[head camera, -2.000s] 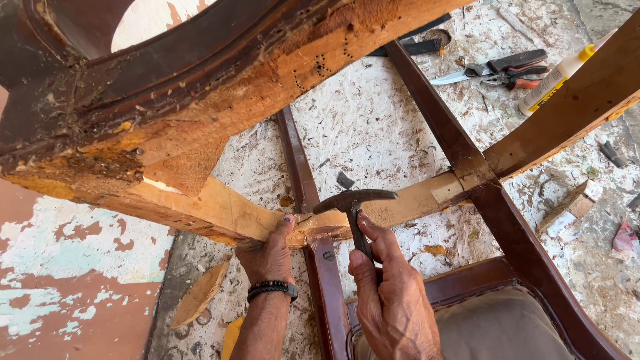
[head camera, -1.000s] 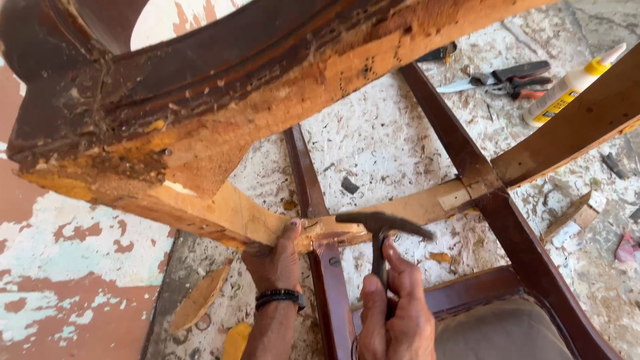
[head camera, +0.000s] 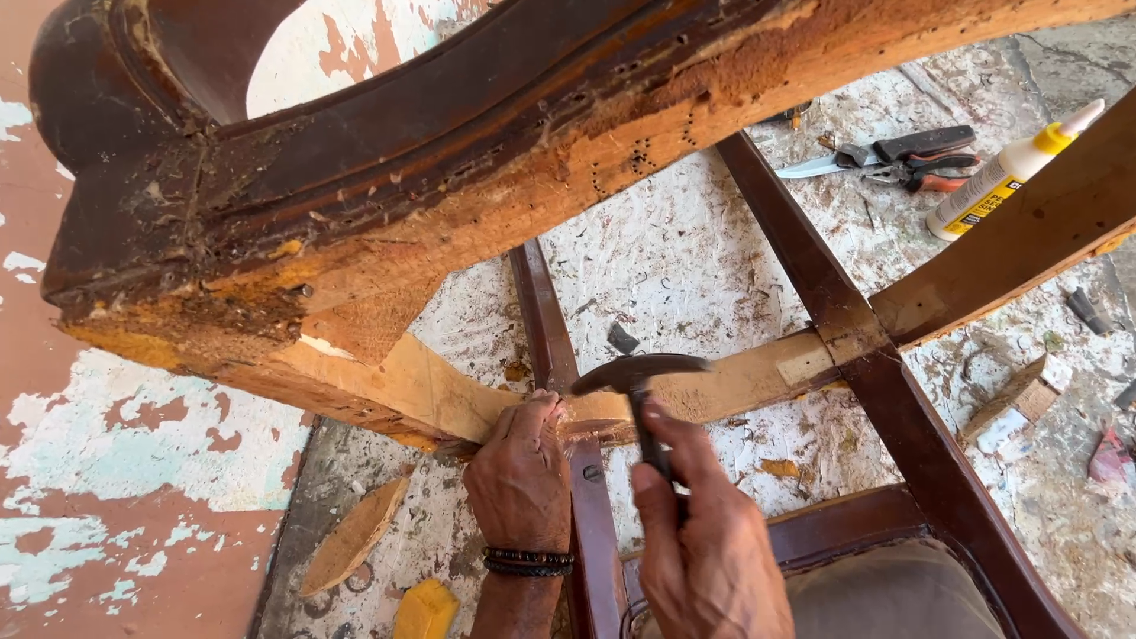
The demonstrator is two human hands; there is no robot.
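A dark-stained wooden chair frame with a raw lower edge crosses the view. My right hand grips the handle of a claw hammer, whose slightly blurred head is over the joint where a pale curved rail meets a dark leg. Left of the hammer head, my left hand, with dark bracelets at its wrist, has its fingers against the rail at this joint. Whether those fingers pinch a small piece there is hidden. Farther right, the rail crosses a second dark frame member.
Behind the frame, a knife, pliers and a glue bottle are on the paint-spattered floor. A wood block lies at right, a curved wood offcut and a yellow piece at lower left. A padded seat is at lower right.
The hammer head has shifted in my right hand's grip around the joint. My left hand's fingers, earlier extended up along the rail, look more bent over it.
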